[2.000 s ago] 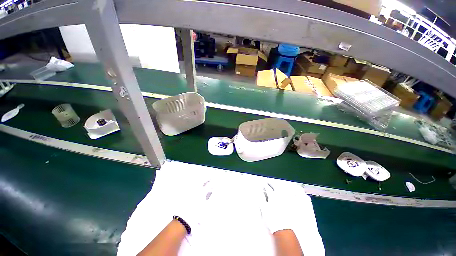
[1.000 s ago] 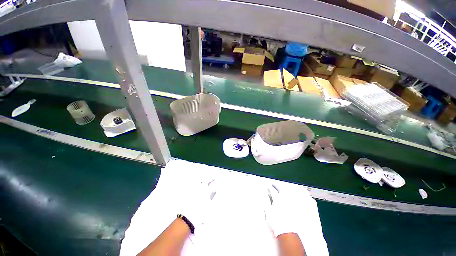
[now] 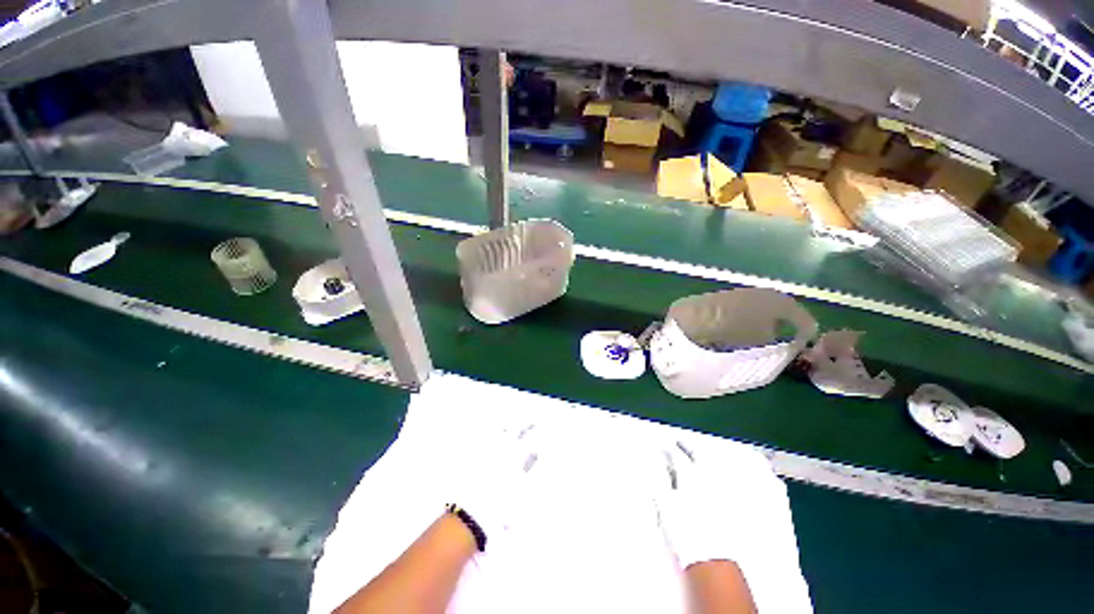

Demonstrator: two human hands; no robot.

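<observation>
A bright white sheet (image 3: 396, 528) lies on the green bench, strongly overexposed. My left hand (image 3: 510, 480), in a white glove with a dark bracelet at the cuff, is over the sheet at centre. My right hand (image 3: 690, 510), also in a white glove, is to its right. Both gloves blend into the sheet, with a few small grey marks near the fingers. Whether the hands hold a part, and how the fingers stand, cannot be made out.
Beyond the sheet, a green belt carries a blower wheel (image 3: 244, 266), a white housing piece (image 3: 326, 292), a slotted shell (image 3: 516, 270), a larger tub-like shell (image 3: 732, 344), a bracket (image 3: 846, 365) and paired oval covers (image 3: 942, 415). A grey metal post (image 3: 360, 204) stands left of the sheet.
The parts on the belt, the post and the background have shifted right in the picture. Both hands and the sheet also appear slightly further right.
</observation>
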